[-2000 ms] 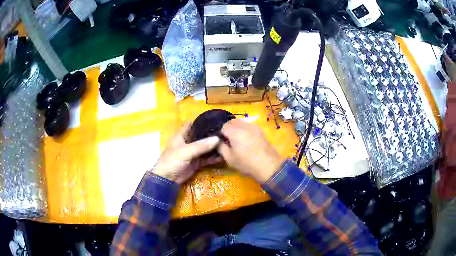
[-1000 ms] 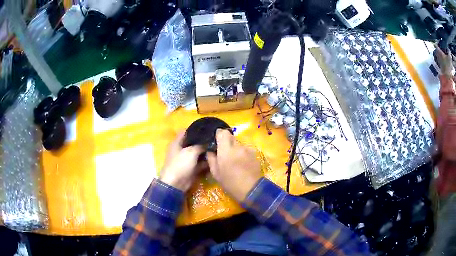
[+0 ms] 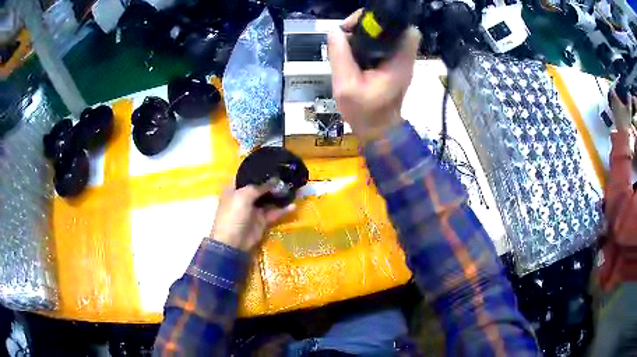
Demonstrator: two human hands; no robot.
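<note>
My left hand (image 3: pixel 244 216) holds a round black housing (image 3: pixel 260 166) above the orange tape, in front of the screw feeder. A small silvery piece (image 3: pixel 281 187) shows inside the housing by my fingertips. My right hand (image 3: pixel 374 80) is raised and wrapped around the black electric screwdriver (image 3: pixel 383 35) with its yellow label, in front of the feeder's right side. The screwdriver's tip is hidden behind my hand. The screw feeder (image 3: pixel 306 89) has its small metal mechanism at the front.
Several black housings (image 3: pixel 154 132) lie at the left. A clear bag of small hardware (image 3: pixel 253 87) stands left of the feeder. Thin leads (image 3: pixel 461 164) show behind my right sleeve. A clear parts tray (image 3: pixel 534 146) lies at right. A person's sleeve (image 3: pixel 620 188) shows at the far right.
My right hand has left the housing, moved up and taken hold of the screwdriver. My left hand still holds the housing, now slightly further left and higher, with its inside showing.
</note>
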